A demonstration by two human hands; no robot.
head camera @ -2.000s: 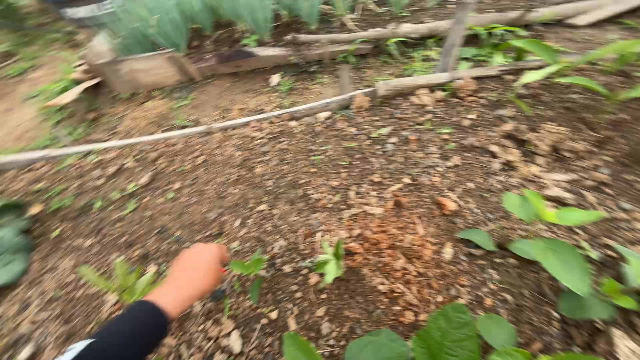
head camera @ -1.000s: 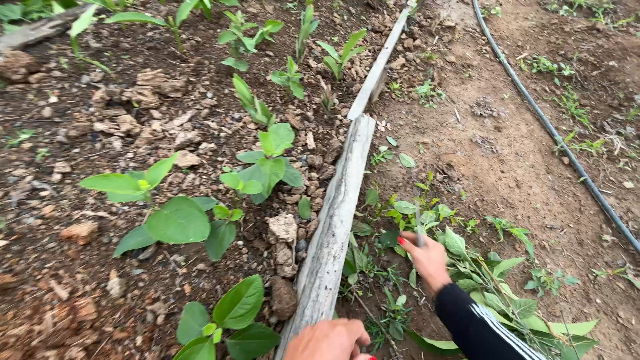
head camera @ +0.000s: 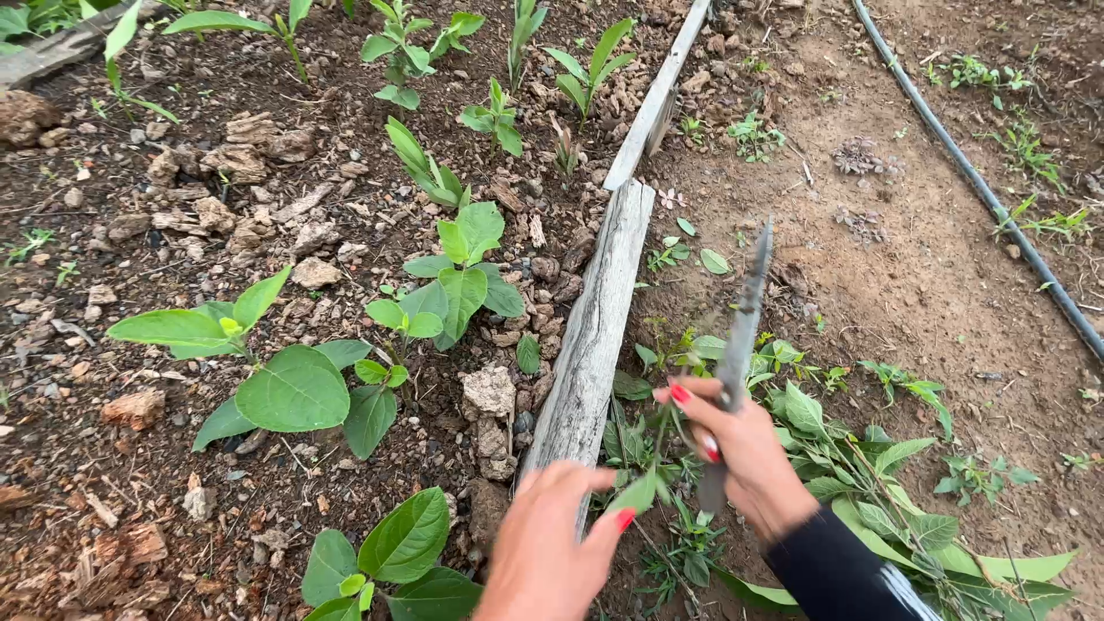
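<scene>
My right hand [head camera: 746,457] is closed around a worn, serrated metal blade [head camera: 749,323] that points up and away, over the path right of the board. A thin green sprig hangs at its fingers. Low in the view, my left hand [head camera: 552,539] is over the near end of the weathered wooden board [head camera: 595,328], its thumb at a green leaf [head camera: 636,493] of that sprig; whether it grips the leaf is not clear. Broad-leaved seedlings [head camera: 293,388] stand in the soil bed to the left. A pile of cut leafy stems [head camera: 871,492] lies right of my right hand.
A second board [head camera: 660,95] continues the bed edge farther off. A dark hose [head camera: 966,159] runs along the dirt path [head camera: 862,285] at the right. Clods and stones [head camera: 490,392] lie beside the board. More young plants [head camera: 591,73] grow at the far part of the bed.
Two seconds ago one hand was over the bed; the view has since swung to the board and path. Since one second ago the blade has come up into plain sight and my left hand shows more fully.
</scene>
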